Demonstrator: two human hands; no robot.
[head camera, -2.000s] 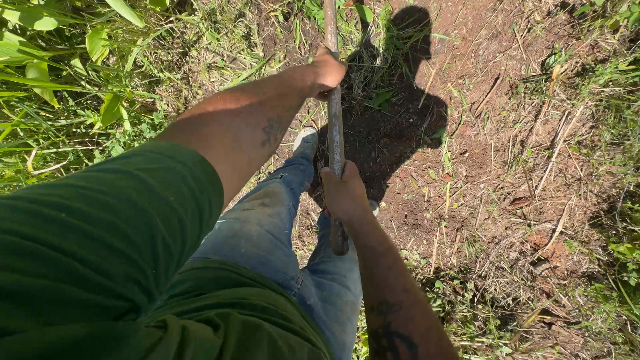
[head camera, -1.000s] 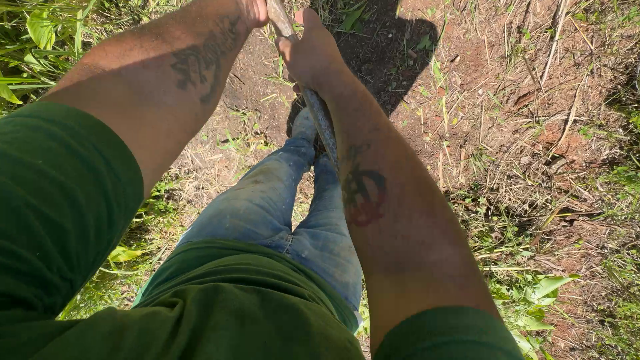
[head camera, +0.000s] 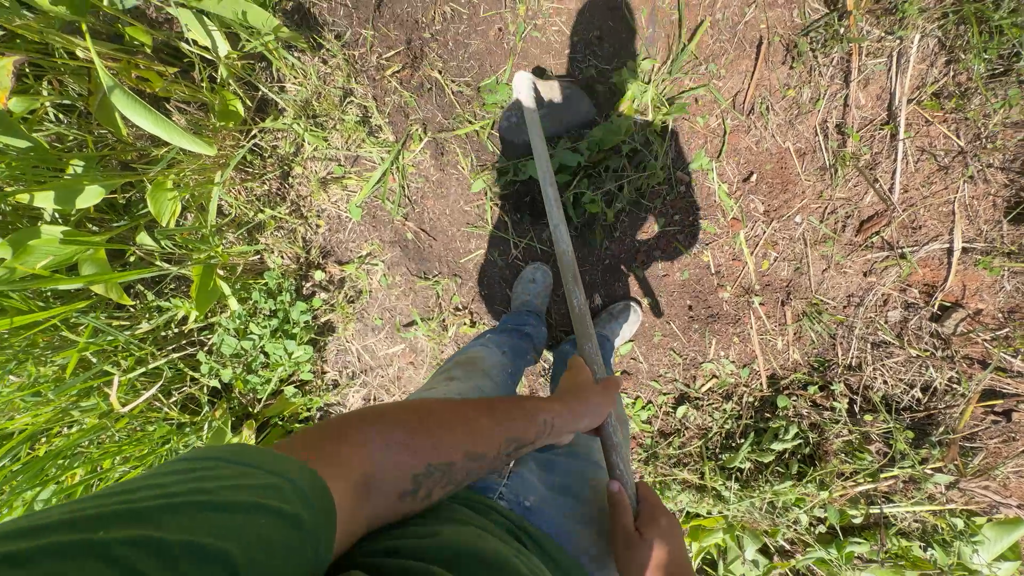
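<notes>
A long wooden-handled hoe (head camera: 560, 240) runs from my body out to the ground beyond my feet. Its broad metal blade (head camera: 564, 108) lies at the soil beside a clump of cut green weeds (head camera: 612, 160). My left hand (head camera: 588, 400) is closed around the handle over my thighs. Lower down, near the handle's butt end, my right hand (head camera: 648, 532) grips it too. Part of the blade is in my shadow, so whether its edge is in the soil I cannot tell.
My boots (head camera: 531, 290) stand on bare brown soil (head camera: 432, 208), one at each side of the handle. Tall grass and broad-leaved plants (head camera: 160, 200) grow along the left. Dry stalks and cut grass (head camera: 904, 120) litter the right, with more green weeds (head camera: 768, 440) at the lower right.
Both hands have come back toward my body with the handle, from far forward one second ago. The hoe's blade has come into view on the ground.
</notes>
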